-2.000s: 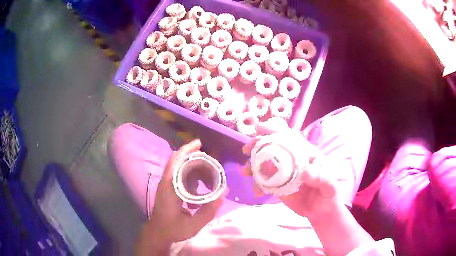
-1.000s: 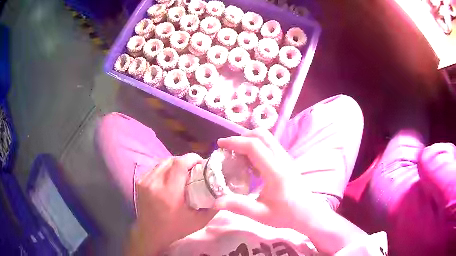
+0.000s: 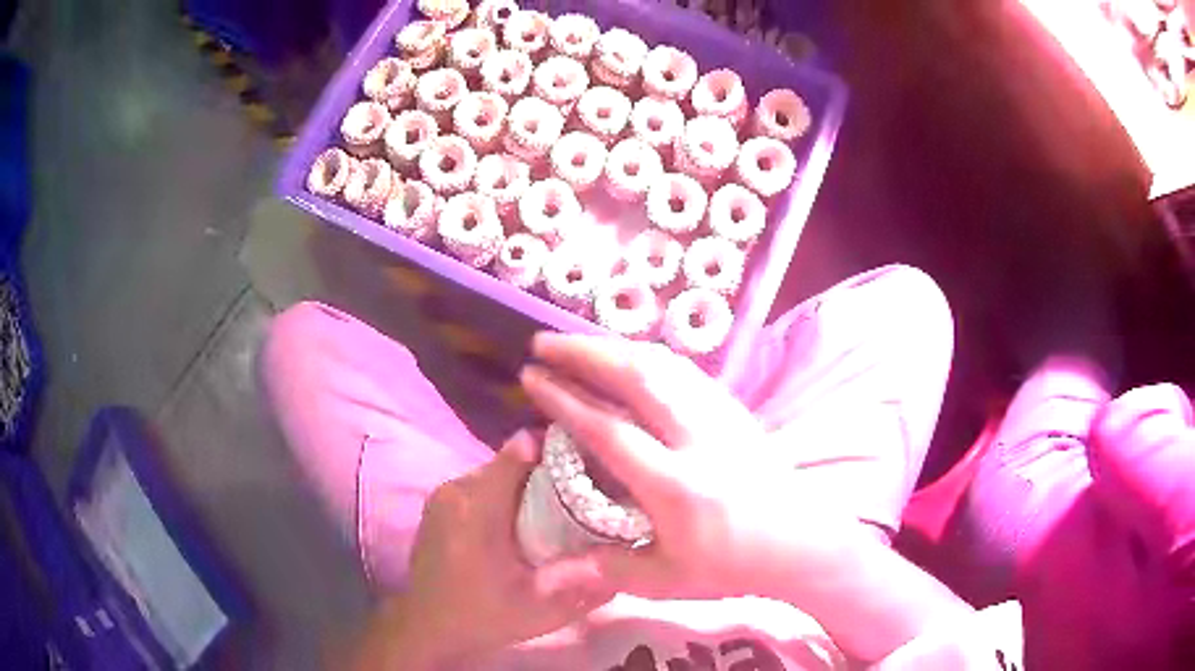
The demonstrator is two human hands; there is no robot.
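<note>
A short hollow cylindrical part (image 3: 543, 517) lies over the lap, with a white bumpy foam-net sleeve (image 3: 586, 494) around its right end. My left hand (image 3: 478, 551) grips the smooth part from the left. My right hand (image 3: 682, 479) lies over the sleeved end from the right, its palm covering the mouth. The purple crate (image 3: 439, 275) stands beyond my knees, holding rows of upright sleeved parts (image 3: 536, 127) with ring-like ends and a gap near its lower middle.
A blue crate with a pale flat bottom (image 3: 151, 551) is on the floor at the lower left. Another person's knees (image 3: 1048, 459) are at the right. A glaring bright panel (image 3: 1114, 79) is at the top right. Yellow-black tape (image 3: 243, 85) runs along the floor.
Two seconds ago each hand held a separate piece; they came together over the lap. Since one second ago, my right palm has closed over the sleeved end. Another sleeved part stands where it was.
</note>
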